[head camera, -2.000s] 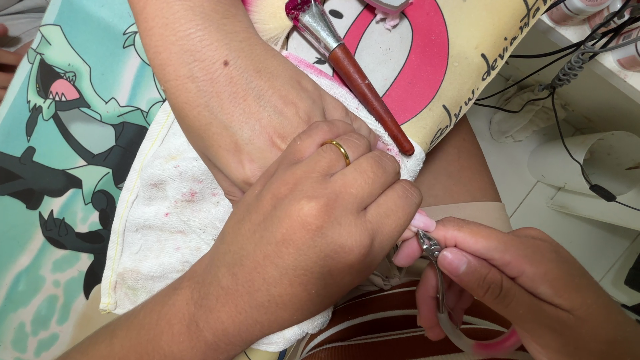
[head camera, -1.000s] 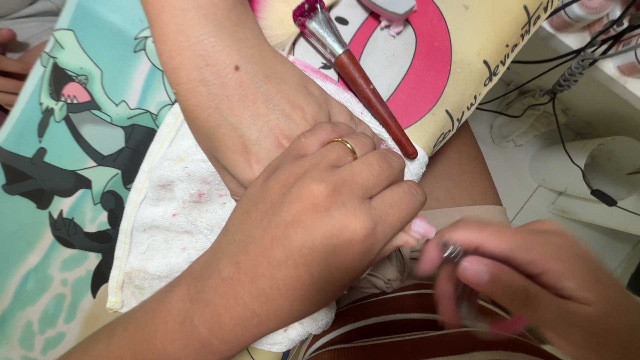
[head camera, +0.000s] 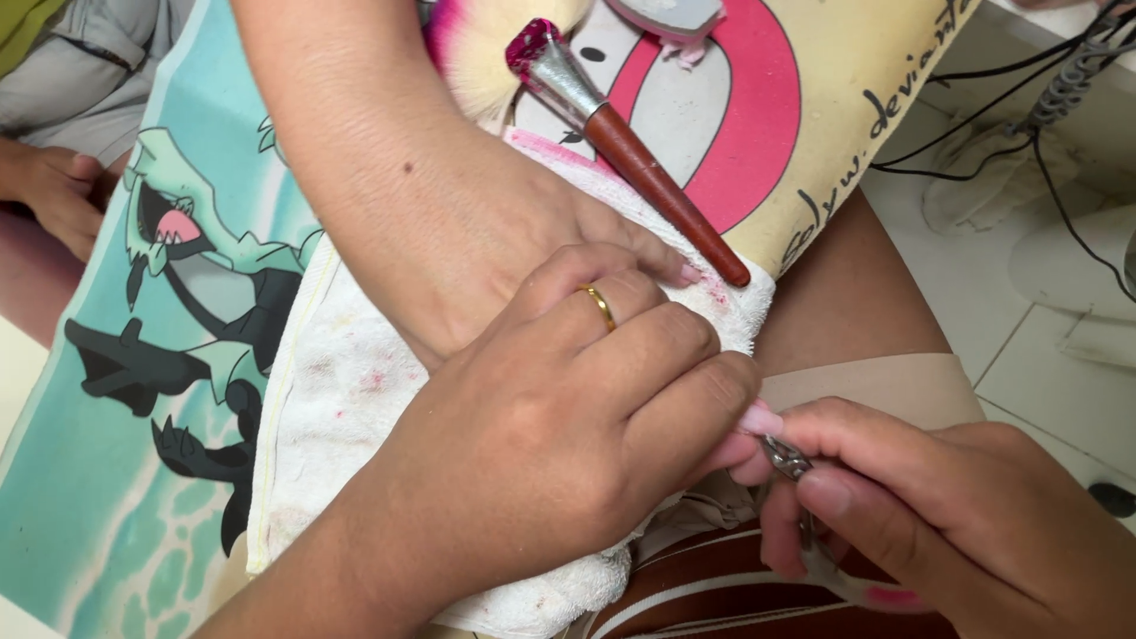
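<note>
My left hand (head camera: 550, 417), with a gold ring on one finger, is closed around the fingers of another person's hand (head camera: 497, 240), which rests on a stained white towel (head camera: 342, 399). Between the fingers of my right hand (head camera: 923, 497) is a metal cuticle nipper (head camera: 790, 460), its tip at a pink fingernail (head camera: 760, 421) that sticks out past my left hand. The nipper's handles are partly hidden by my fingers. A brush with a red-brown wooden handle (head camera: 666, 191) lies across the towel's upper edge.
Under the towel is a cushion with cartoon prints (head camera: 754, 106). A fluffy brush (head camera: 479, 53) and a grey object (head camera: 674, 16) lie at the top. Black cables (head camera: 1038, 142) hang at the right. Another person's hand (head camera: 62, 191) is at the far left.
One second ago my right hand was blurred, with the nipper away from the fingernail; now the nipper's tip is back at it. My left hand keeps its hold.
</note>
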